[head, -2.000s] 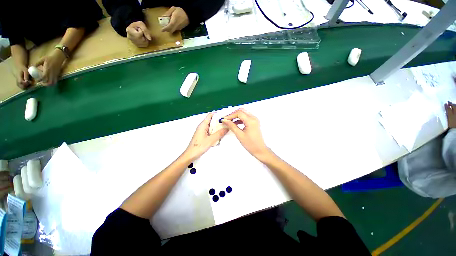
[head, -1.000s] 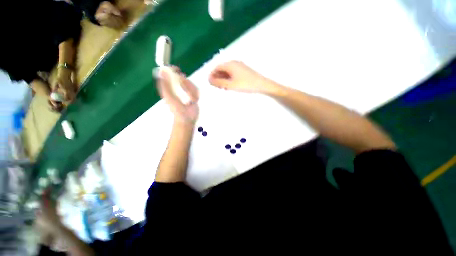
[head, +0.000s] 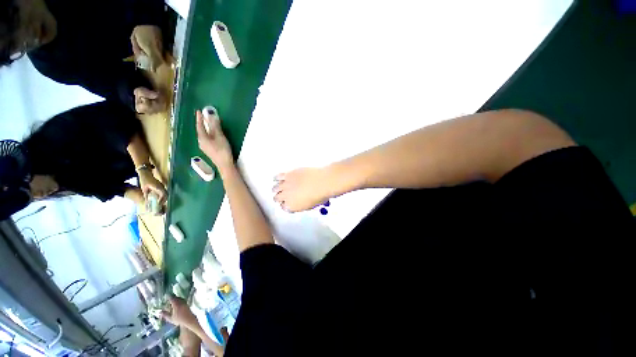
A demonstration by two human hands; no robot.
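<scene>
My left hand (head: 215, 142) is over the green belt with its fingers around a white oblong housing (head: 210, 114), which shows a dark spot at its upper end. My right hand (head: 301, 190) is palm down over the white table sheet (head: 349, 90), its fingers bent. Whether it holds anything is hidden. Small dark round discs (head: 324, 210) show beside the right hand, on its side towards my body. The hand may cover others.
The green belt (head: 244, 77) carries white housings above (head: 224, 45) and below (head: 202, 169) my left hand, and a farther one (head: 176, 232). Two people in black work across the belt. Another person's hand (head: 183, 314) is near piled housings (head: 183, 282) at lower left.
The view has turned further left. My left hand has reached onto the belt with a housing. My right hand has come down to the discs and covers part of their group.
</scene>
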